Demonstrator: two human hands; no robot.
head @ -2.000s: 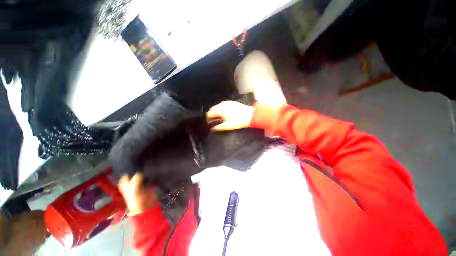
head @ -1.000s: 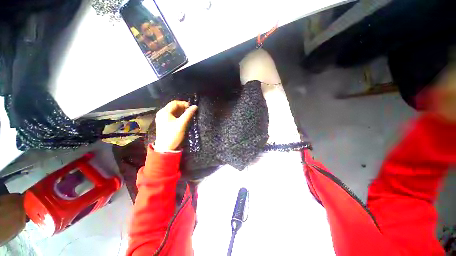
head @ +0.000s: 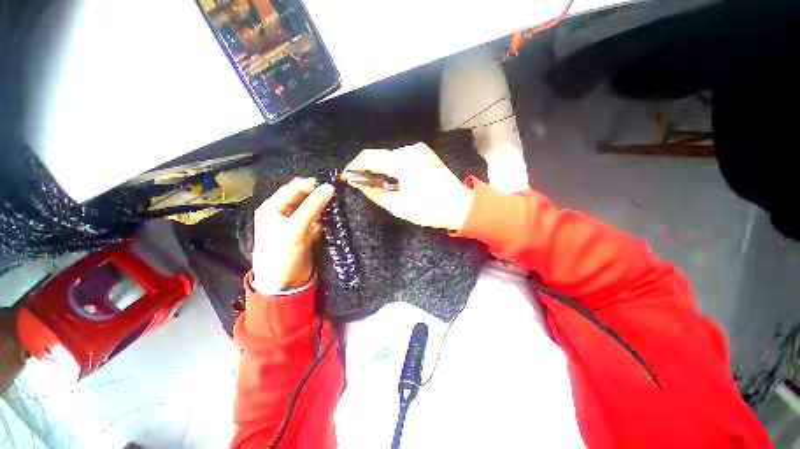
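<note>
A charcoal, speckled garment piece (head: pixel 412 263) lies over my lap. A narrow shiny black beaded trim (head: pixel 340 250) runs down it, its upper end between my hands. My left hand (head: pixel 285 232) pinches the trim and cloth from the left side. My right hand (head: pixel 412 186) is at the trim's upper end, fingertips pinched close to my left fingertips, with small dark metal snips (head: pixel 373 180) held in the palm. A fine dark thread (head: pixel 487 111) shows near my knee. No needle can be made out.
A white table (head: pixel 140 96) spans the top, with a lit smartphone (head: pixel 272 53) at its edge and a red cord (head: pixel 537 33). Glittery black strips (head: pixel 53 215) hang at left above a red stool (head: pixel 105 302). Dark cloth shows at upper right.
My right hand has come back from the far right to the trim beside my left hand. The garment piece lies flatter and wider. The view has shifted, with the phone nearer the top edge.
</note>
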